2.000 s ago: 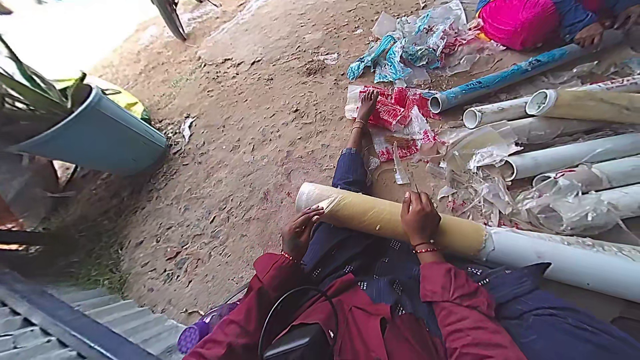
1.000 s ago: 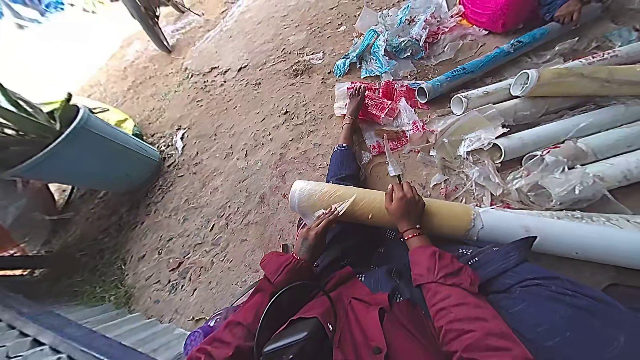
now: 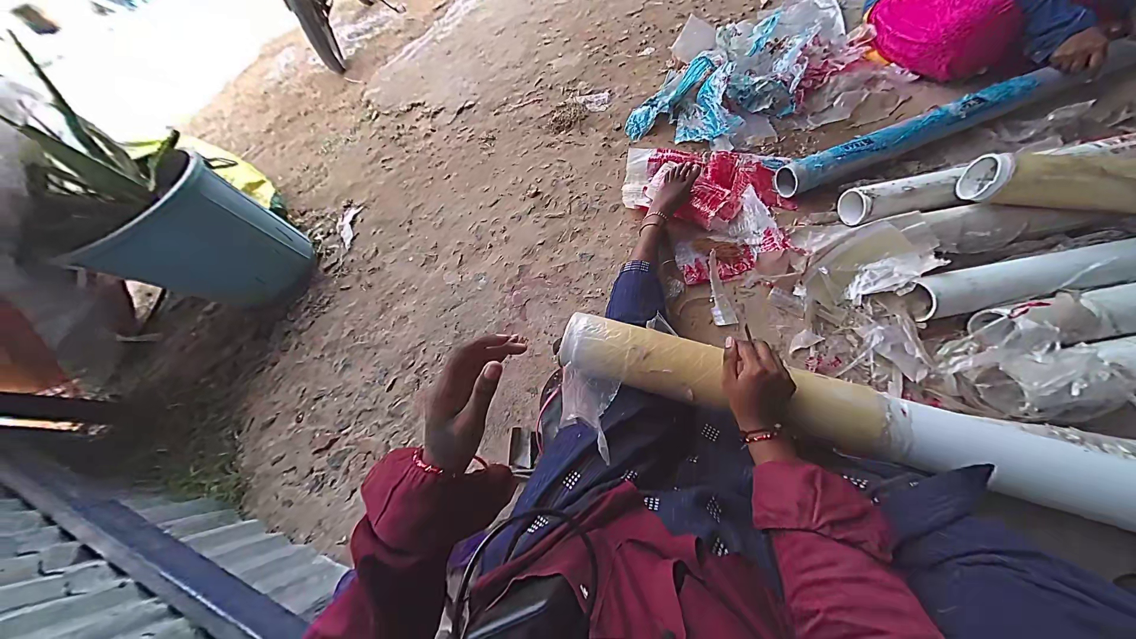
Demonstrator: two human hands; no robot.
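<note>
Across my lap lies a long white plastic pipe (image 3: 1012, 448) whose near end is wrapped in tan tape or film (image 3: 657, 355). A loose flap of clear plastic film (image 3: 590, 404) hangs from that end. My left hand (image 3: 466, 399) is raised to the left of the pipe end, fingers apart and holding nothing. My right hand (image 3: 757, 377) rests on the tan part, its fingers closed around a thin dark tool, perhaps a blade, of which only the tip shows. My bare foot (image 3: 674, 188) is on red and white plastic scraps (image 3: 719, 191).
Several pipes, among them a blue-wrapped one (image 3: 914, 138) and a white one (image 3: 1047, 273), lie at right amid torn clear film (image 3: 896, 342). Another person's hand (image 3: 1078, 51) touches the blue one. A blue-grey planter (image 3: 209, 235) stands left, above corrugated sheet (image 3: 231, 550).
My left hand has come off the pipe end and moved left. The film that lay on the pipe near it now hangs down. My right hand stays on the tan part.
</note>
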